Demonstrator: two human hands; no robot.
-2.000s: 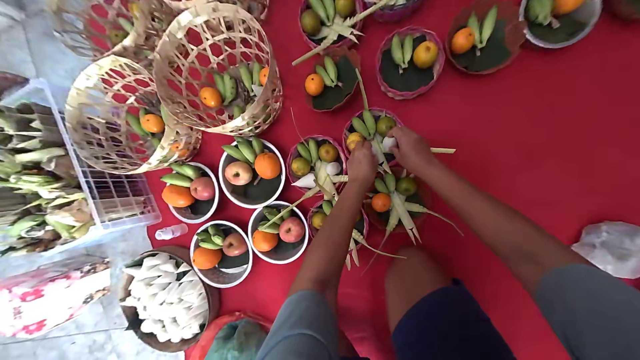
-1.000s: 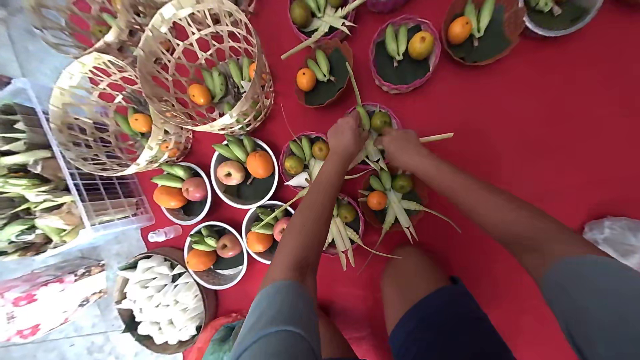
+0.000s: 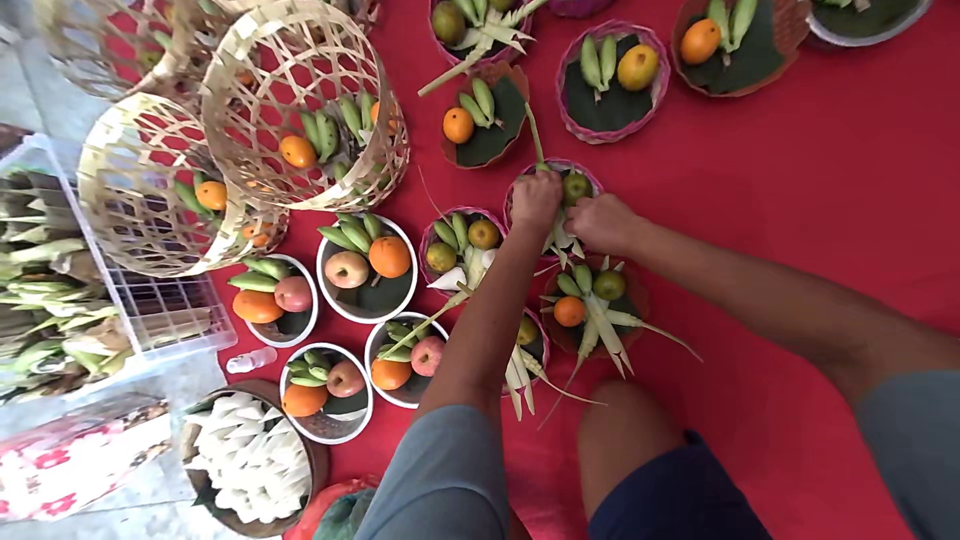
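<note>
My left hand (image 3: 537, 199) is closed over the left side of a pink-rimmed basket (image 3: 598, 178), among its fruit and cut palm leaf; its fingertips are hidden. My right hand (image 3: 600, 223) touches the palm-leaf piece (image 3: 561, 241) at the lower right of the same basket, thumb and fingers together. A green citrus fruit (image 3: 576, 187) shows between the hands. Just below, an orange-brown basket (image 3: 637, 300) holds green bananas, an orange fruit, a green fruit and a splayed palm-leaf ornament (image 3: 606, 330). Another pink-rimmed basket (image 3: 425, 251) with fruit and white cones lies left of my left forearm.
White-rimmed bowls of fruit (image 3: 322, 281) stand left on the red cloth (image 3: 810, 195). Beyond are open-weave bamboo baskets (image 3: 217, 150), a plastic crate of leaf pieces (image 3: 127, 300) and a round basket of white cones (image 3: 319, 457). More fruit baskets (image 3: 664, 75) line the top.
Both hands remain at the same pink-rimmed basket. Since two seconds ago, my left hand has moved up to its left side. The white material seen between the hands then is no longer visible there.
</note>
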